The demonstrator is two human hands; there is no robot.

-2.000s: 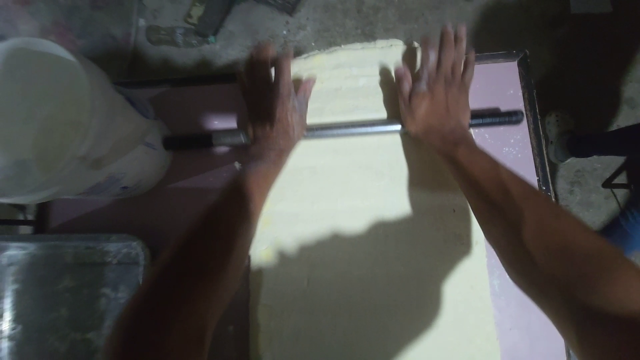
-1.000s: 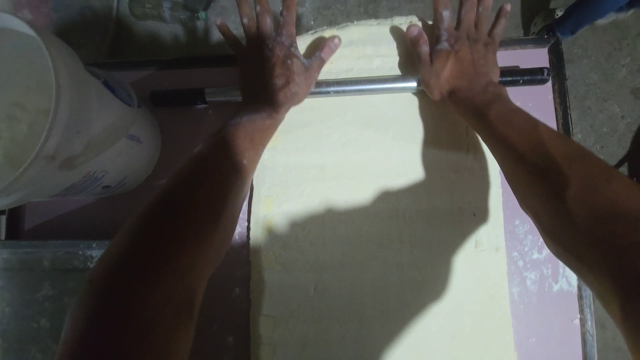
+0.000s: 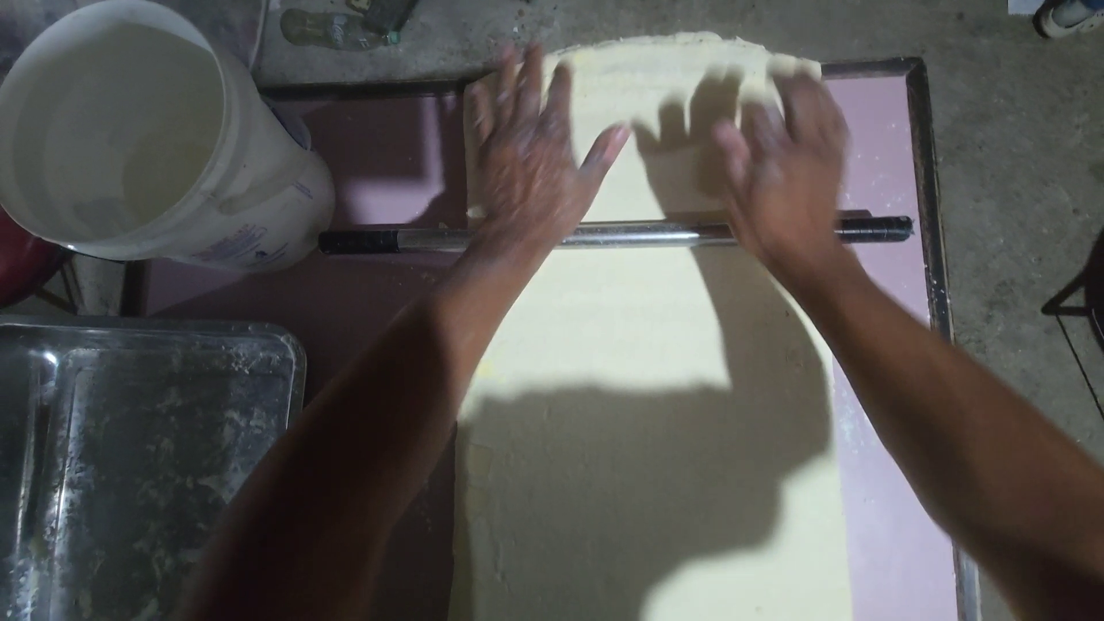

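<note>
A long sheet of pale dough (image 3: 638,328) lies flat on a pink-topped table, its far end reaching the table's far edge. Across it lies a metal rod with black ends (image 3: 638,234), used like a rolling pin. My left hand (image 3: 539,164), floury and with fingers spread, is over the rod, its palm and wrist on or just above it. My right hand (image 3: 789,168), blurred, is at the rod's right part with its fingers pointing away from me. Neither hand is wrapped around the rod. Whether the palms press on it cannot be told.
At the upper left a white plastic bucket (image 3: 276,185) stands by the table. A metal tray (image 3: 297,371) with whitish residue lies at the lower left. Dark trim edges the pink table (image 3: 888,362). Beyond it, a glass bottle (image 3: 332,30) lies on the concrete floor; a person's shoe (image 3: 1056,19) shows at the upper right.
The fingers of my right hand were spread one second ago and now look closer together. The view has shifted, with more of the tray showing. The rod still lies across the dough beneath both hands.
</note>
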